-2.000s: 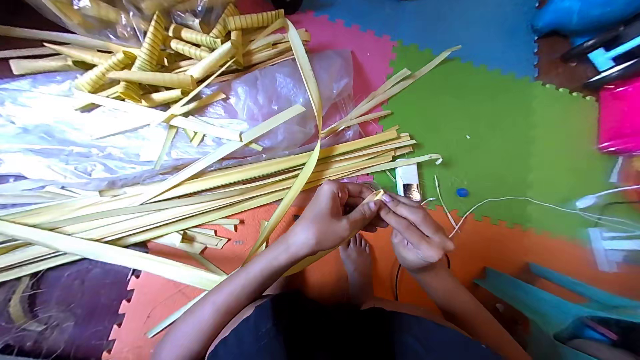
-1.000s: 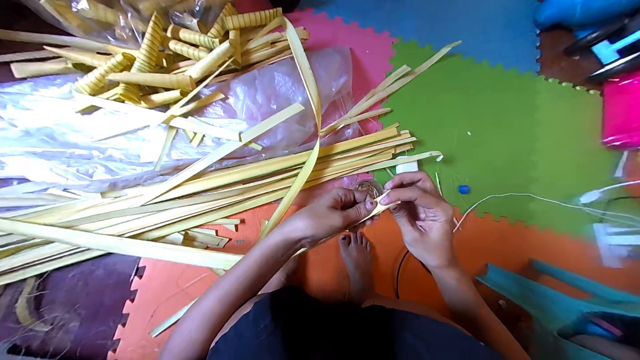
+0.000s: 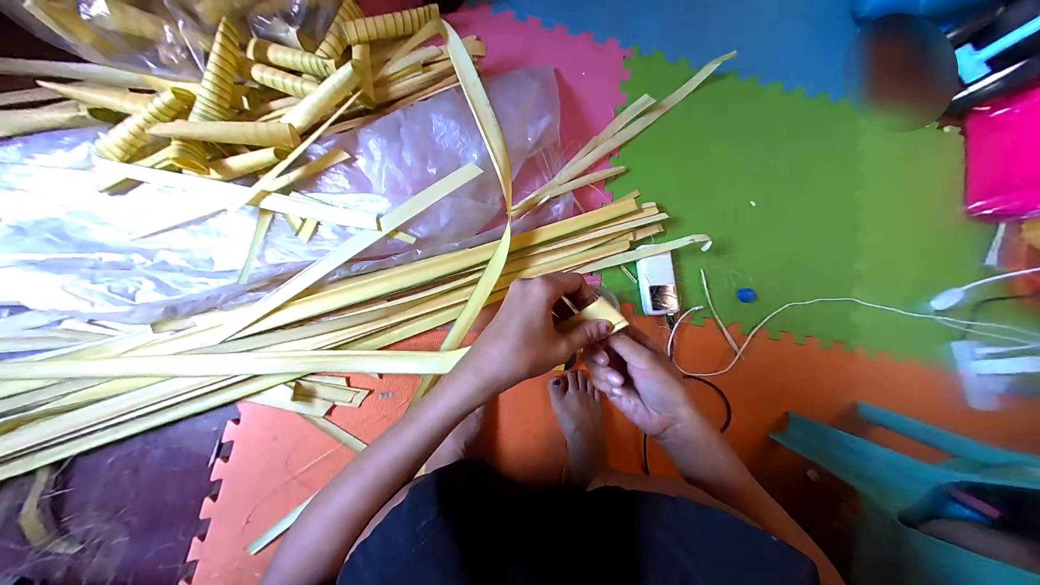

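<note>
A pale yellow palm-leaf strip, folded into a short roll, is pinched between the thumb and fingers of my left hand. My right hand is just below and to the right, its fingertips at the roll's lower edge; whether they grip it is hard to tell. A long leaf strip curves up behind my left forearm. A thick bundle of flat leaf strips lies to the left, partly on a clear plastic sheet. Several ribbed, wound leaf tubes are heaped at the upper left.
Interlocking foam mats cover much of the floor. A white device with cables lies beyond my hands, near a blue cap. A teal plastic stool is at the lower right, a pink package at the right edge. My bare foot is below my hands.
The leaf piece between my hands now shows as a short, wide roll held up by my left fingers. My right hand has dropped lower, with its palm turned more upward. At the upper right a blurred round patch appears.
</note>
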